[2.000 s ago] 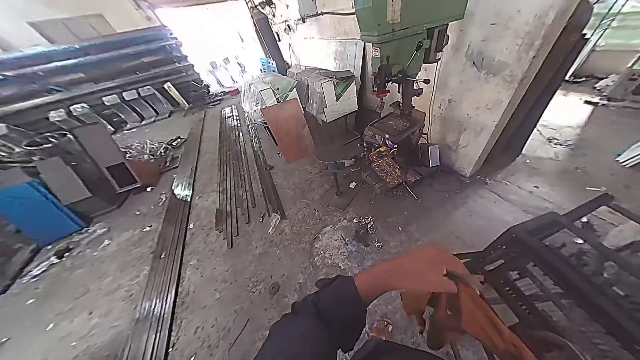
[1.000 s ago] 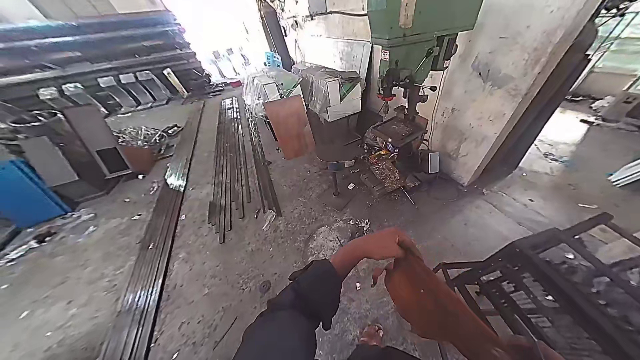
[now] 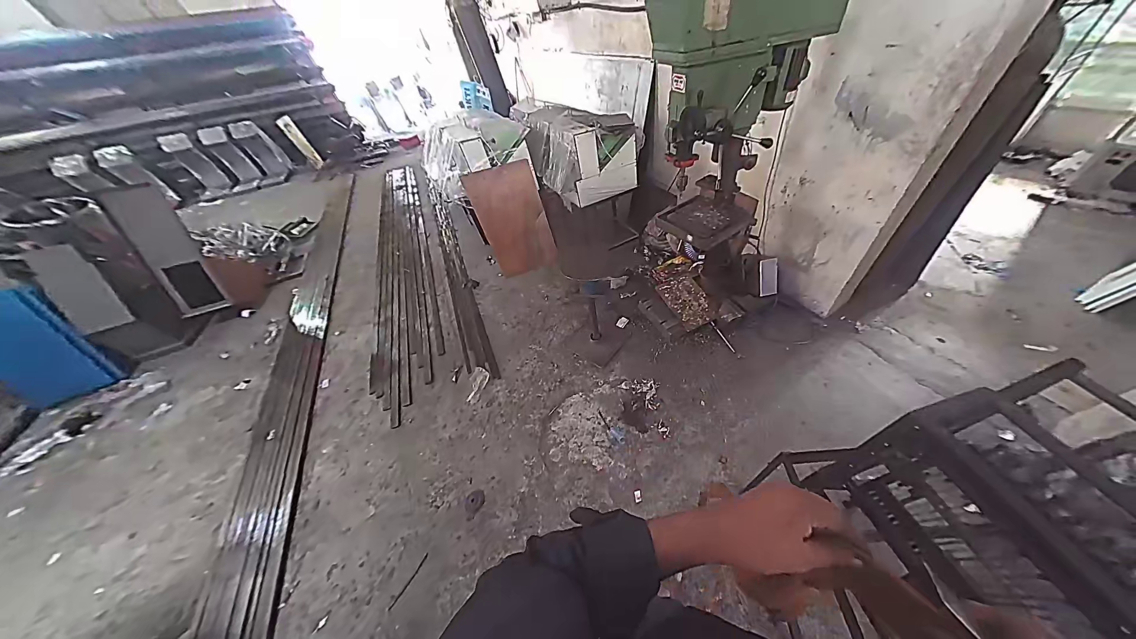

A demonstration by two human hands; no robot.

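My left hand [image 3: 768,532], in a dark sleeve, reaches in from the bottom centre with its fingers bent over a blurred brown shape [image 3: 887,595] at the lower right. Whether that shape is my right hand and forearm or a brown covering or piece is not clear. The left fingertips are blurred, so a grip cannot be made out. Just beyond my hand lies a black metal frame [image 3: 967,435] of welded bars.
Long metal bars [image 3: 293,390] lie on the concrete floor at left, with thinner tubes [image 3: 404,293] beside them. A green drill press [image 3: 710,133] stands by the wall, near a brown board [image 3: 510,217] and plastic-wrapped boxes [image 3: 586,155]. Blue panels [image 3: 53,346] sit at far left.
Since one second ago my left hand has moved lower and to the right along with the brown shape. The shape showed more fully then.
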